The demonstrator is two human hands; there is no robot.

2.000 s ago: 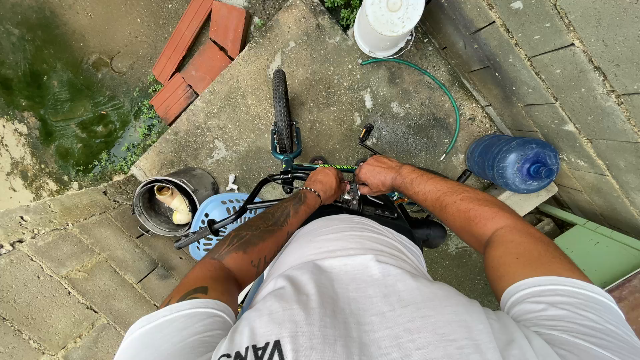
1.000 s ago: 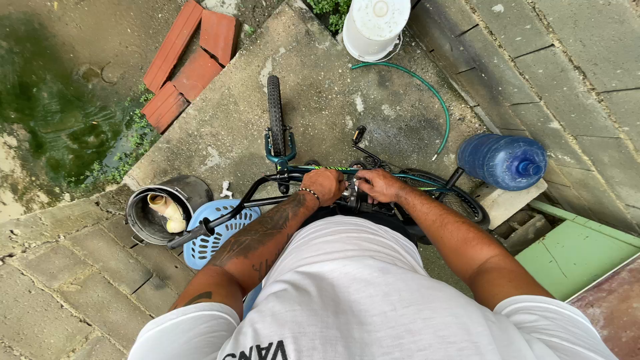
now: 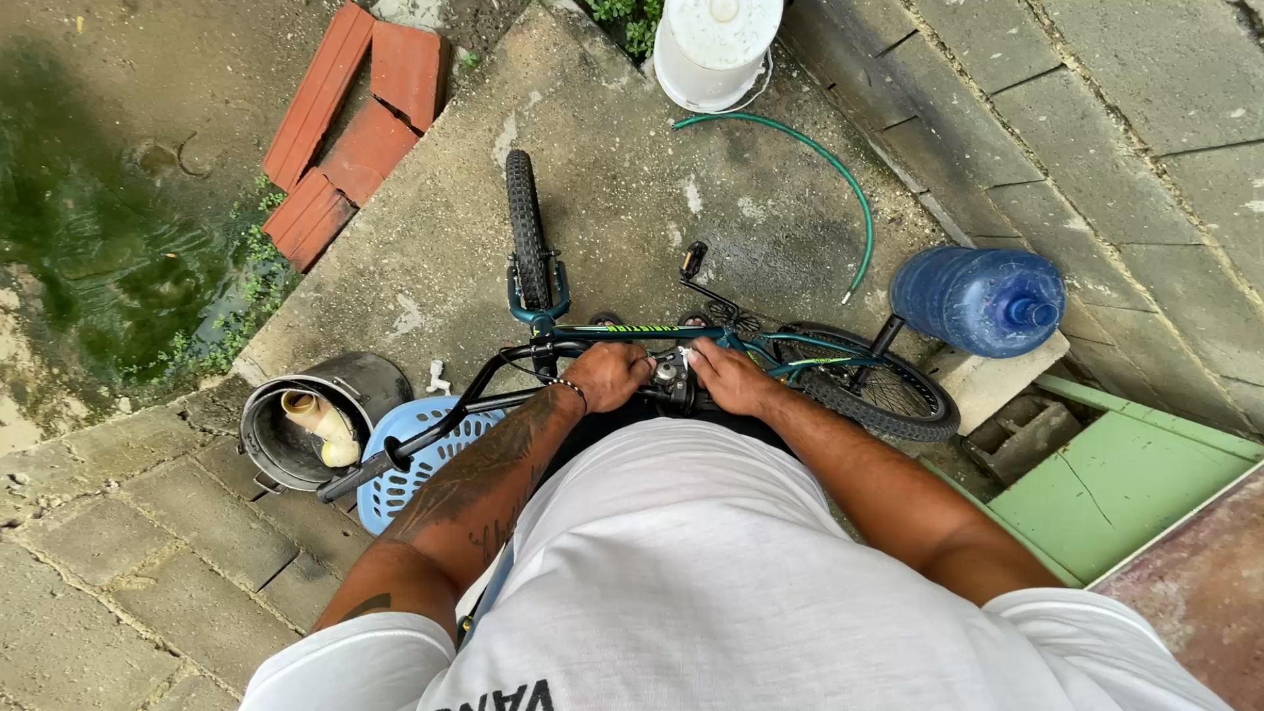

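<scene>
A dark teal bicycle (image 3: 726, 337) stands across the view in front of my body, its knobby front wheel (image 3: 528, 232) turned away at the left and its rear wheel (image 3: 879, 390) at the right. My left hand (image 3: 607, 376) is at the near side of the frame, fingers curled beside a small metal part (image 3: 671, 374), perhaps a seat clamp. From the other side my right hand (image 3: 729, 374) touches the same part with thumb and fingers. What each hand's fingers close on is partly hidden. The black handlebar (image 3: 434, 432) points toward the lower left, and a crank with a pedal (image 3: 693, 260) sticks out beyond the frame.
At the left are a black bucket (image 3: 375, 380) holding a pale object, and a light blue plastic basket (image 3: 395, 499). A white bucket (image 3: 681, 74), a green hose (image 3: 857, 188) and red clay blocks (image 3: 321, 94) lie beyond. A blue water jug (image 3: 973, 296) lies by the right wall.
My right hand has shifted slightly from its raised, more closed pose over the metal part to a lower one beside it. The rear wheel shows more fully now.
</scene>
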